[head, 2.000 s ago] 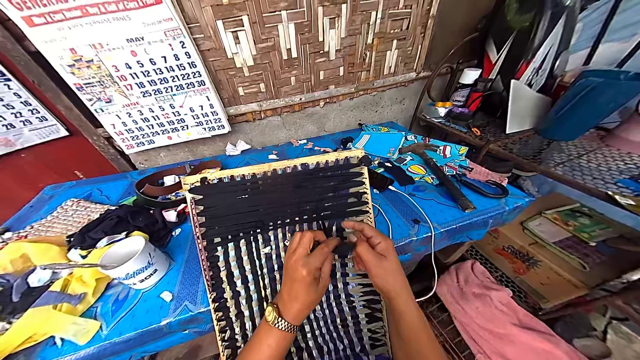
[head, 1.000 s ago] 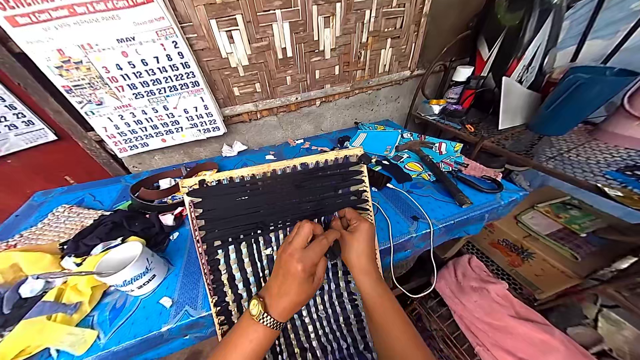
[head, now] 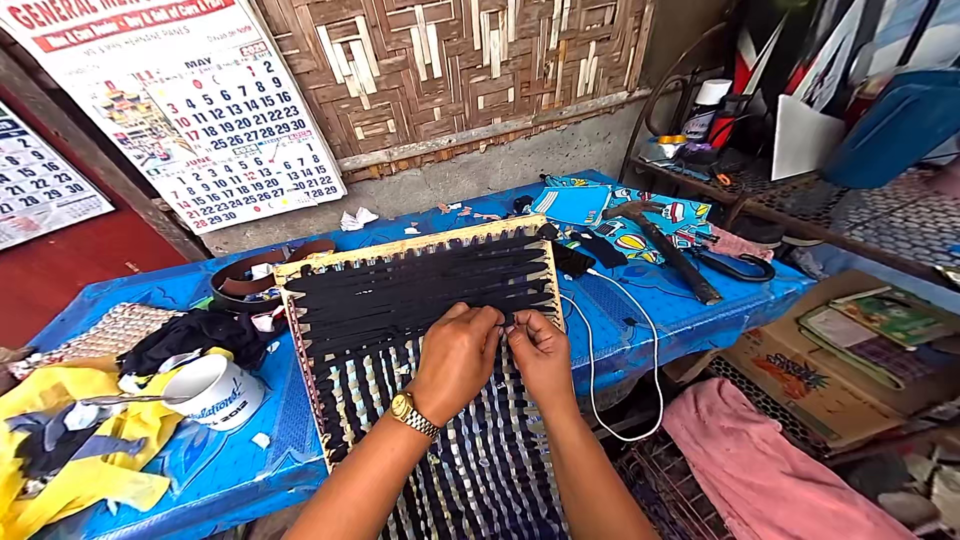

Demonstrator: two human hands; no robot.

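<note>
A wooden frame (head: 420, 244) with a row of pegs or nails leans against the table's front edge. Black fabric strips (head: 405, 289) are stretched across its upper part, and a woven black, white and grey mat (head: 465, 450) fills the part below. My left hand (head: 459, 352), with a gold-coloured watch (head: 411, 412) on the wrist, pinches a black strip at the lower edge of the stretched strips. Close beside it on the right, my right hand (head: 536, 345) pinches the same dark material between thumb and finger. The fingertips nearly meet and partly hide the strip.
A white mug (head: 214, 394) with a spoon, yellow cloth (head: 82, 450) and black cloth (head: 180, 337) lie left on the blue table cover (head: 277, 442). A brown belt (head: 262, 274) sits behind. At right are a hammer (head: 667, 251), a white cable (head: 656, 360) and a pink cloth (head: 765, 465).
Both hands have stayed close together at the black strips. The right hand has moved from a little apart to near the left fingertips.
</note>
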